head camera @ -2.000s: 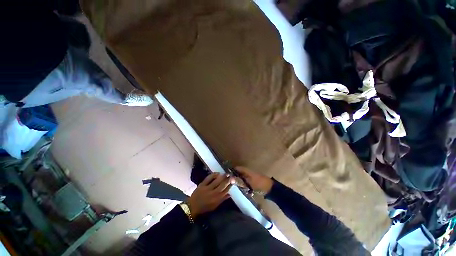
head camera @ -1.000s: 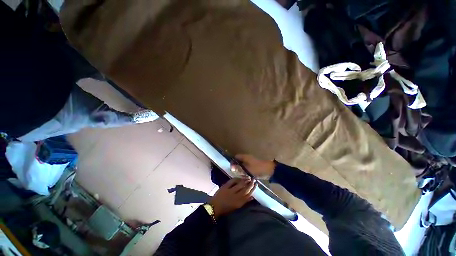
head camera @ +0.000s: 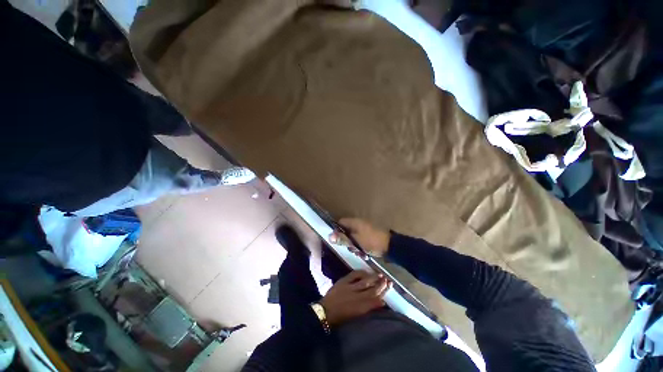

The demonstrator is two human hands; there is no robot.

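A large brown cloth [head camera: 349,123] lies over the white table [head camera: 302,207], with soft folds along its far side. My right hand [head camera: 366,236] is at the cloth's near edge, its fingers curled around something thin and dark that looks like shears; the blades cannot be made out clearly. My left hand [head camera: 356,294], with a gold watch at the wrist, rests at the table edge just below my right hand, fingers bent. Whether my left hand holds anything cannot be told.
A dark fabric pile [head camera: 538,51] with a cream knotted cloth strip [head camera: 534,123] lies on the right. A person in dark clothing [head camera: 65,123] stands at the left. A machine or frame [head camera: 163,320] stands lower left. A dark scrap [head camera: 271,288] lies on the tiled floor [head camera: 211,240].
The view has shifted, so the cloth and pile sit further right. My left hand has moved slightly away from my right hand. My leg now shows beside the table. The other person reaches further into view.
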